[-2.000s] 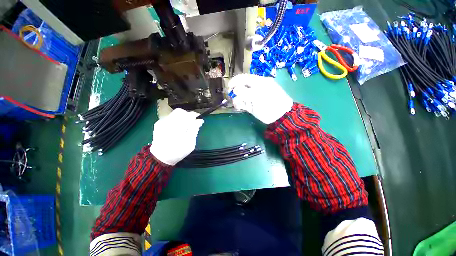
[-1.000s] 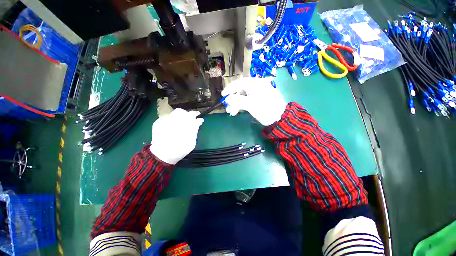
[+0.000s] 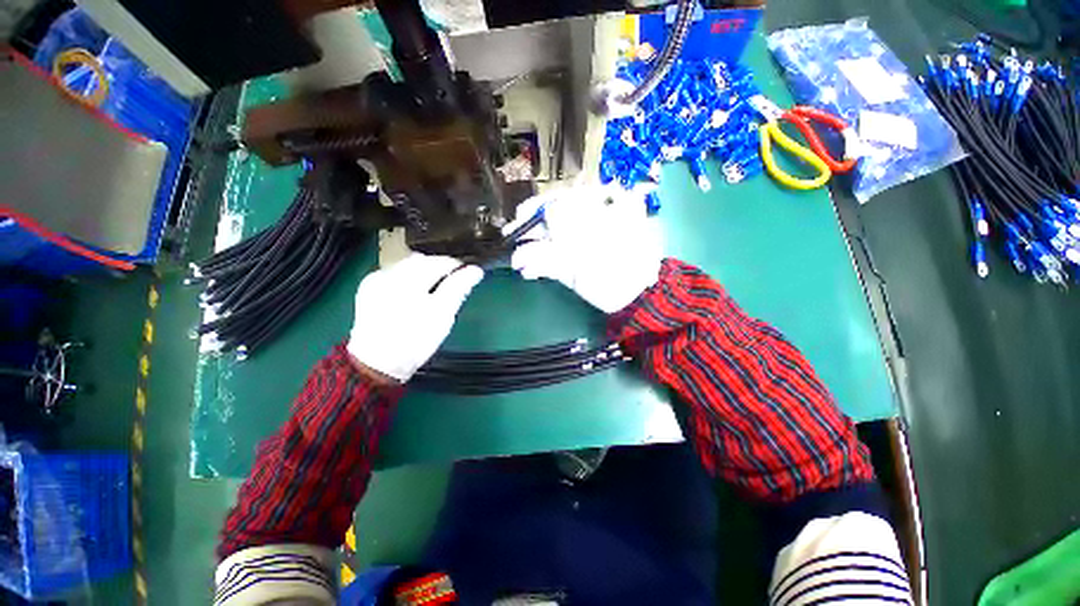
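Observation:
The dark crimping machine (image 3: 438, 166) stands at the back centre of the bench. My left hand (image 3: 411, 314), in a white glove, is just in front of it, pinching a black cable (image 3: 454, 277). My right hand (image 3: 592, 246), also gloved white, is at the right of the press head with its fingers around the cable's other part near the jaws. The fingers hide the cable's tip and any terminal on it. Several black cables (image 3: 509, 368) with pale tips lie in front of the press. Blue terminals (image 3: 675, 118) lie heaped right of the press.
A cable bundle (image 3: 278, 278) fans out left of the press. Scissors (image 3: 796, 156) and a plastic bag (image 3: 876, 107) lie right of the heap. Finished leads (image 3: 1019, 154) lie far right. A blue box (image 3: 722, 33) stands behind the heap beside a ribbed conduit (image 3: 663, 59).
My right hand has moved a little left and closer to the press jaws. The cable between my hands shows less than before. My left hand has hardly moved.

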